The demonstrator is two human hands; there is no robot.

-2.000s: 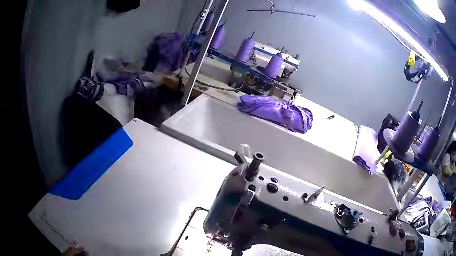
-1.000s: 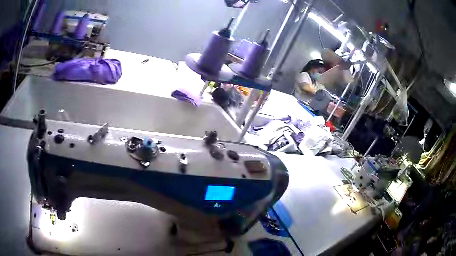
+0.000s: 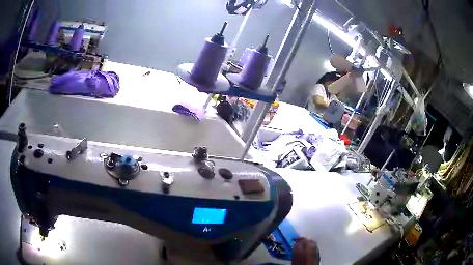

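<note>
The white-and-blue sewing machine head (image 3: 150, 194) lies across the lower left, with a lit blue display (image 3: 209, 216) near its right end and a bright lamp at its needle end. My right hand (image 3: 305, 252) shows small and blurred at the bottom edge, just right of the machine head and beside the blue parts tray (image 3: 281, 240). Its fingers are partly cut off, and I cannot tell whether it holds anything. My left hand is out of the picture.
A white trough (image 3: 129, 120) runs behind the machine. Purple thread cones (image 3: 209, 62) stand on a pole stand. A purple cloth bundle (image 3: 85, 84) lies beyond the trough. White and lilac pieces (image 3: 301, 148) are heaped at right. Another machine (image 3: 383, 192) and a person (image 3: 322, 96) are further right.
The view has turned right from the blue patch and table's left side. My right hand has come into view by the tray. The hand part at the lower left edge earlier is gone.
</note>
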